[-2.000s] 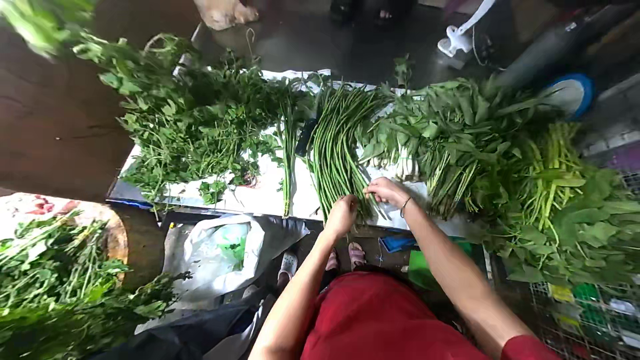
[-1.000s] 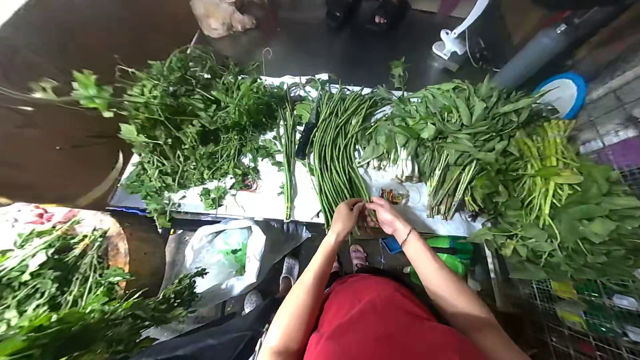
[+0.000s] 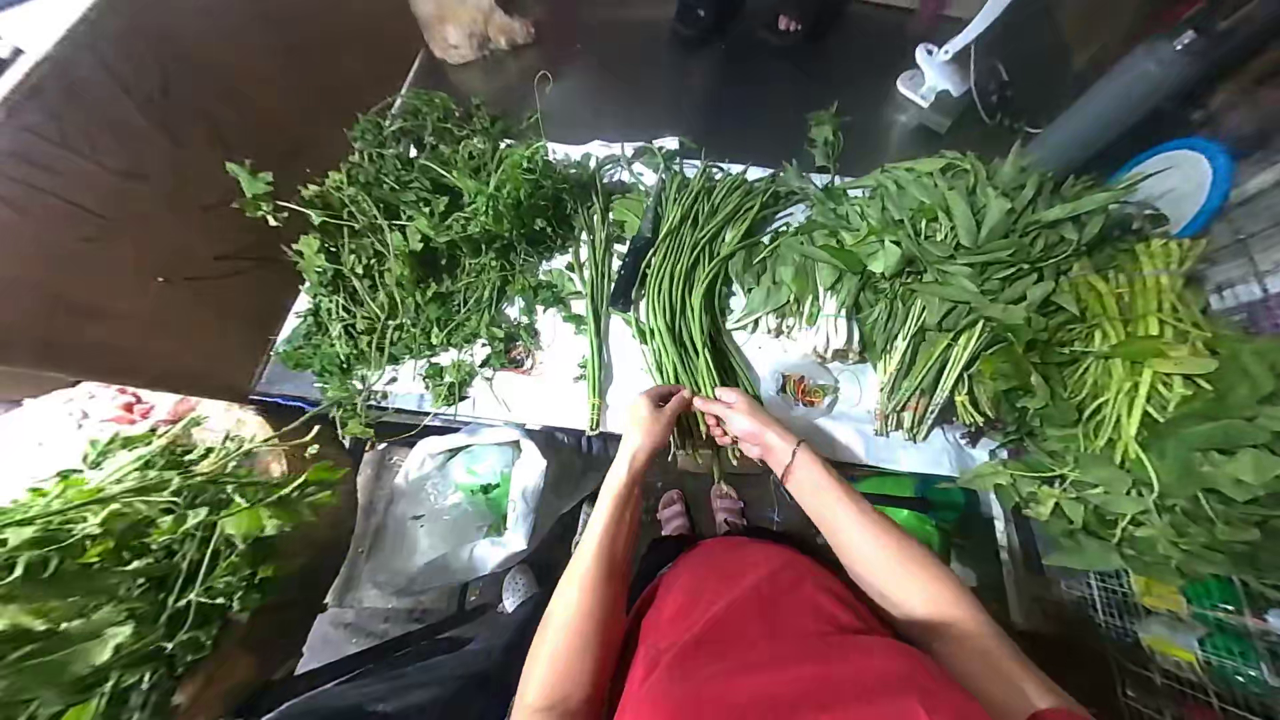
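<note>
Long green yardlong beans (image 3: pixel 690 270) lie in a large pile down the middle of the table, their lower ends at the near edge. My left hand (image 3: pixel 657 415) has thumb and fingers pinched together at those ends. Close beside it, my right hand (image 3: pixel 735 418) has its fingers curled at the same ends. Whether either hand holds a bean or a small band between the fingertips cannot be made out. A small clear bag of colored rubber bands (image 3: pixel 803 388) sits right of my right hand. A thin bundle of beans (image 3: pixel 595 330) and a black-handled tool, perhaps a knife (image 3: pixel 635 255), lie to the left.
Leafy vine greens (image 3: pixel 420 240) cover the table's left part; bundled leafy greens (image 3: pixel 960 240) and pale green stems (image 3: pixel 1140 330) fill the right. An open white plastic bag (image 3: pixel 470 500) is below the near edge. More greens (image 3: pixel 150 550) lie lower left. Another person's dark-clothed leg is beside me.
Two seconds ago a bunch of greens was at the upper left edge; it is gone from there. The bag of rubber bands, hidden earlier by my right hand, shows now.
</note>
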